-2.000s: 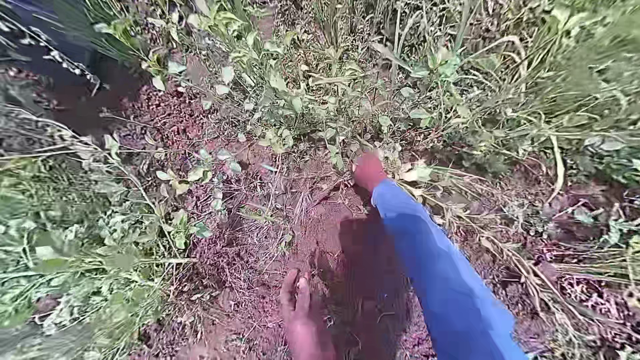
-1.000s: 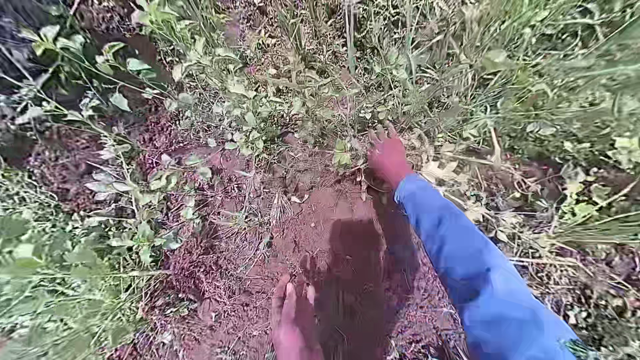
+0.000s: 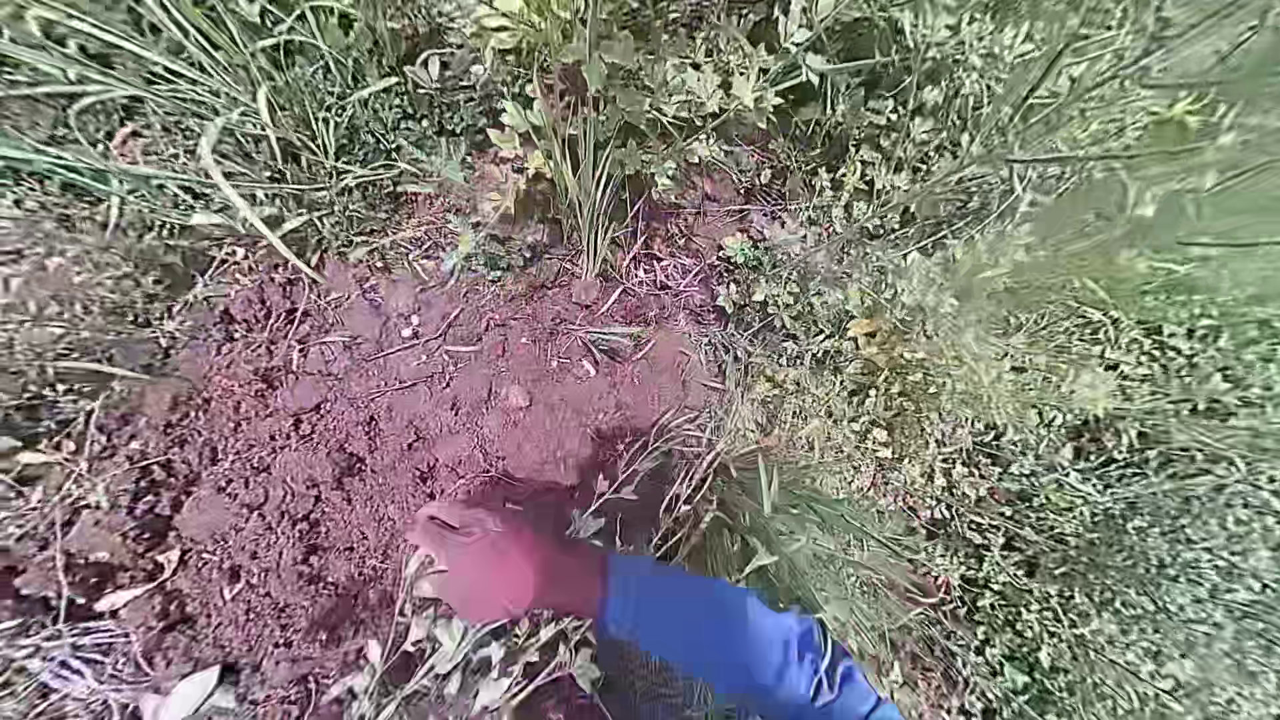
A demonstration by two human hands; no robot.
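Observation:
My right hand (image 3: 480, 562), in a blue sleeve (image 3: 730, 630), is at the lower middle of the head view, low over reddish soil (image 3: 350, 470). Its fingers are curled around leafy plant stems (image 3: 470, 655). Leaves stick out below the fist, and more thin stems and leaves (image 3: 640, 480) show above the wrist. The fingertips are hidden, and the hand is somewhat blurred. My left hand is out of view.
A grass tuft (image 3: 590, 200) stands at the soil's upper edge, with long grass (image 3: 200, 110) at the upper left. Low green weeds (image 3: 1050, 430) cover the right side. Dry leaves (image 3: 140, 590) lie at the lower left.
The view has shifted a lot. My right hand, earlier at the edge of the weeds with fingers spread, is now curled around stems. My left hand has left the view.

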